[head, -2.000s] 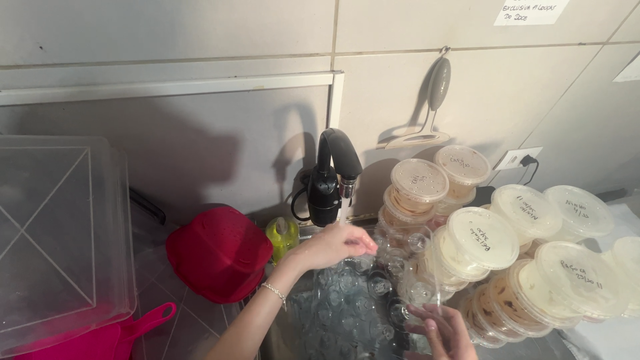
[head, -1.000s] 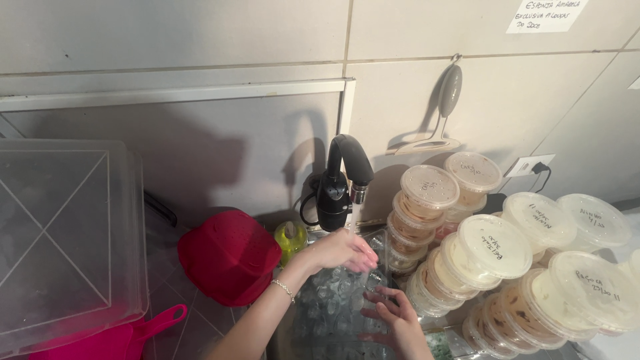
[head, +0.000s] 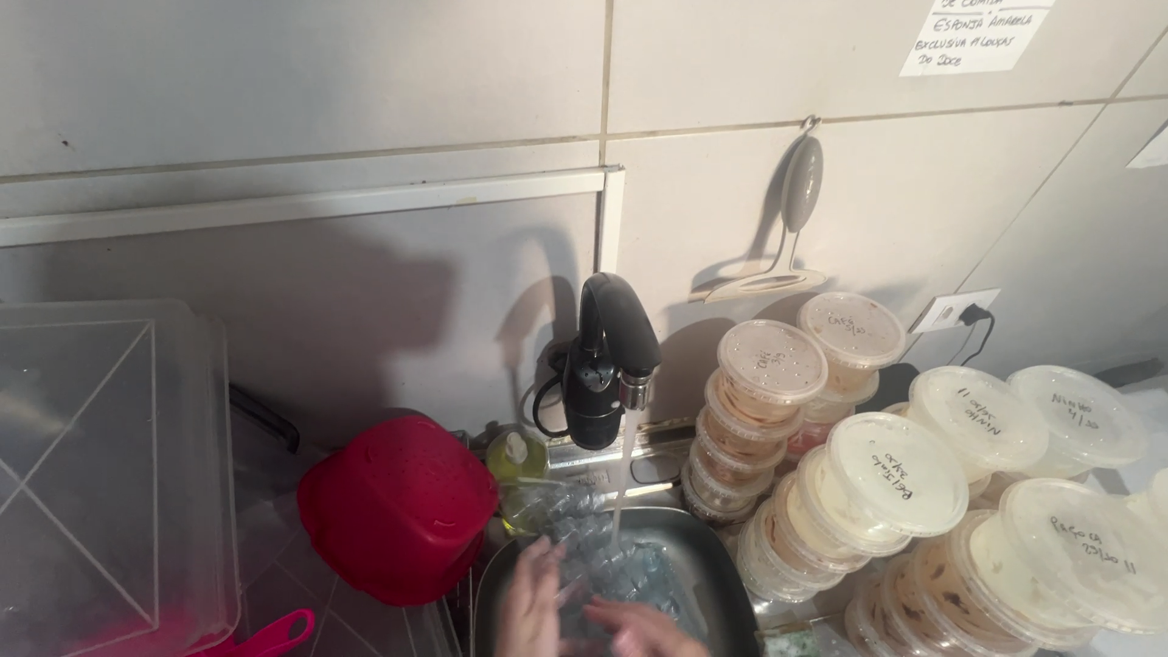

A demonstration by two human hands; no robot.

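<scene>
Water runs from a black faucet (head: 607,351) into a dark rectangular basin (head: 707,538) in the sink. Inside the basin lies a heap of clear, glossy plastic pieces (head: 630,570), too blurred to name. My left hand (head: 532,593) is at the heap's left side, upright and blurred, against the clear plastic. Low at the front, my right hand (head: 643,630) reaches over the same pieces from the right. Whether either hand grips any of them cannot be told.
Stacked lidded plastic tubs (head: 899,474) crowd the right side. A red plastic bowl (head: 401,506), a bottle of yellow-green liquid (head: 517,465) and a large clear plastic box (head: 109,474) stand left. A grey-handled utensil (head: 803,182) hangs on the wall, near a plugged outlet (head: 954,310).
Both hands have moved down, away from the faucet's spout. Clear plastic pieces now rise in a heap beside my left hand, and the dark basin's rim shows. The running stream is plainly visible.
</scene>
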